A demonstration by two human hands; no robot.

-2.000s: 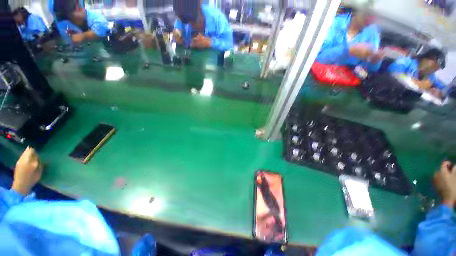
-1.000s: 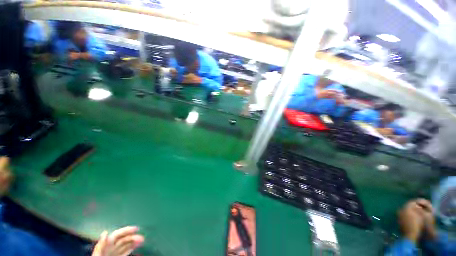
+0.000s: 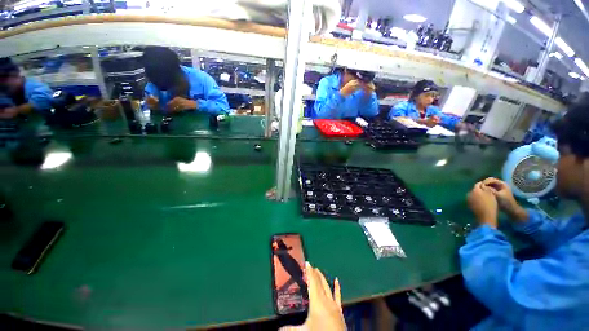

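A smartphone with a lit reddish screen [image 3: 289,275] lies face up on the green bench near its front edge. My right hand [image 3: 321,300] comes in from the bottom edge, with its fingers extended and slightly apart. Its fingertips are at the phone's lower right side and overlap its edge; they are not closed around it. The wrist is cut off by the picture's edge. My left hand is out of the picture. A second dark phone [image 3: 39,246] lies at the far left.
A black grid tray [image 3: 361,194] holds small parts, with a clear bag with a white label [image 3: 382,238] in front. A metal post [image 3: 289,103] stands behind the phone. At right, a person in blue [image 3: 516,265] sits by a blue fan [image 3: 532,170]. Others work beyond, near a red tray [image 3: 338,128].
The view has swung right, so bench items sit further left. A hand seen low at the left of the phone a second ago is gone from there; my right hand is now at the phone's side.
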